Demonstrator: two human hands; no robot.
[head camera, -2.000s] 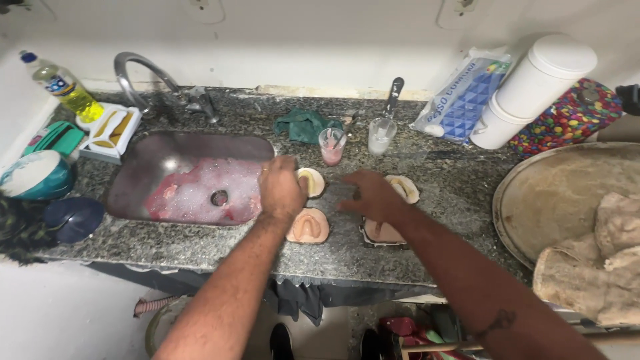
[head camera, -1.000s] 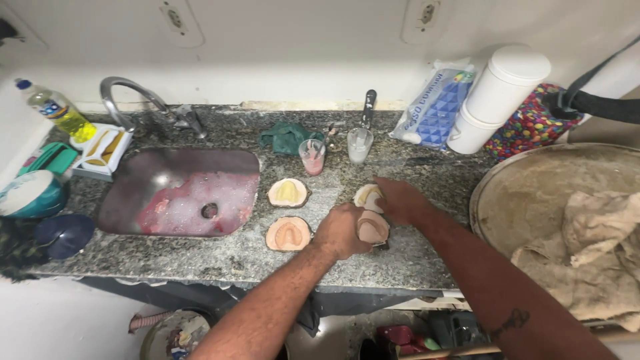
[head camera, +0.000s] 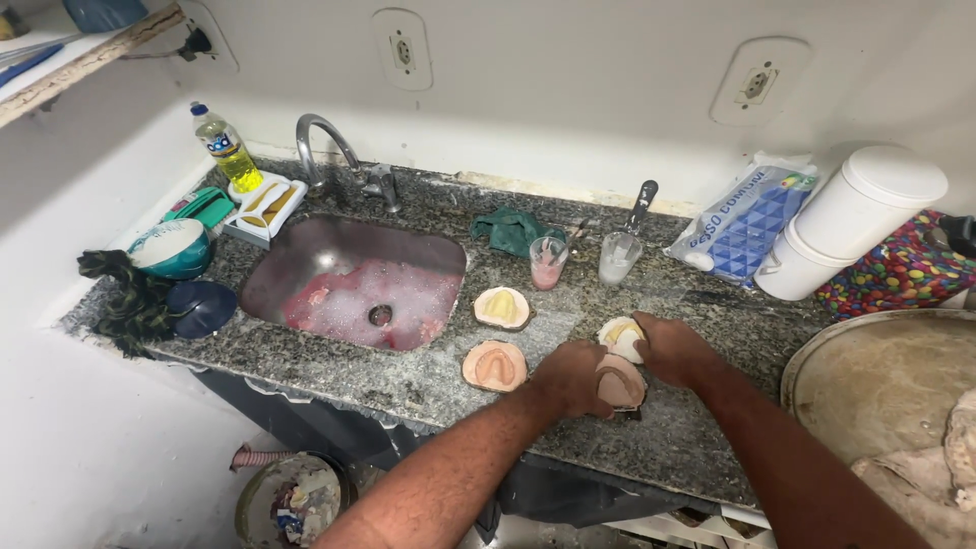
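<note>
On the granite countertop (head camera: 427, 389) my left hand (head camera: 572, 381) grips the left side of a pinkish dental flask half (head camera: 620, 383) with a horseshoe-shaped hollow. Just behind it, my right hand (head camera: 671, 347) has its fingers on the right edge of another flask half (head camera: 622, 338), white with a yellowish raised arch. Left of my hands lie two more halves: one with a yellow arch (head camera: 501, 306) and, in front of it, one in pink with a hollow (head camera: 496, 366). Behind stand a cup of pink material (head camera: 547, 263) and a cup with whitish contents (head camera: 618, 259).
A steel sink (head camera: 358, 282) with pink, foamy water lies left, below a faucet (head camera: 328, 145). A green cloth (head camera: 512, 230) lies behind the cups. White tubs (head camera: 854, 221) and a plaster bag (head camera: 747, 221) stand back right, near a large round tray (head camera: 808, 351) holding cloth.
My left hand has moved from the yellow-arched half on the left to the pinkish half on the right. My right hand has come onto the half behind it. The view has shifted.
</note>
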